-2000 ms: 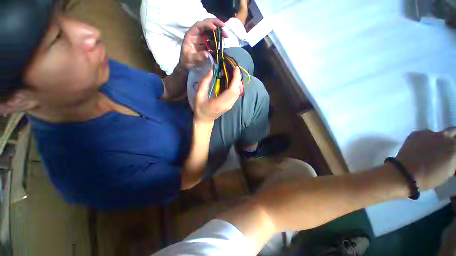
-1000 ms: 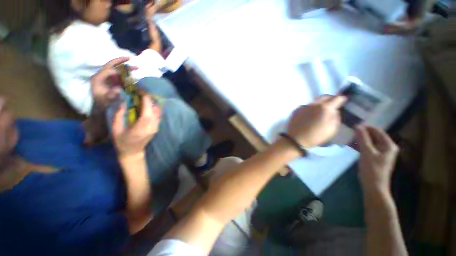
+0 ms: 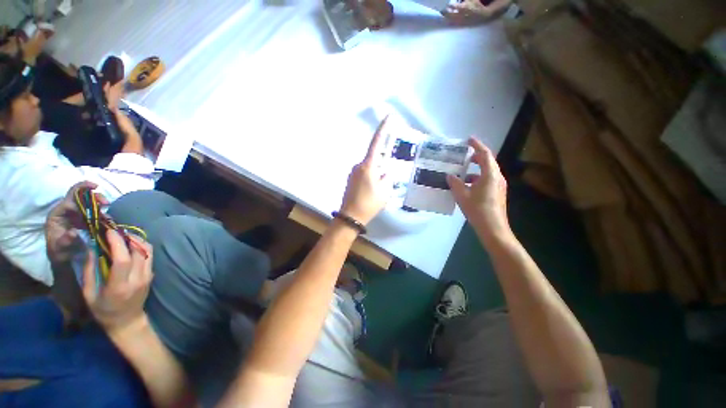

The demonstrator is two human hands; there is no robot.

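A small white instruction manual with dark pictures and printed text is held open above the near corner of the white-covered table. My left hand, with a dark bracelet at the wrist, grips its left side, one finger pointing up along the page. My right hand pinches its right edge between thumb and fingers. The left page is washed out by glare.
At the left a neighbour's hands hold a wiring harness. Beyond, another person holds a black elongated device near a yellow-brown ring. Brown flattened cardboard is piled on the right. Green floor shows below.
The view has swung right and lifted. The manual has moved toward the middle of the picture and lies more open. My right hand now grips its right edge.
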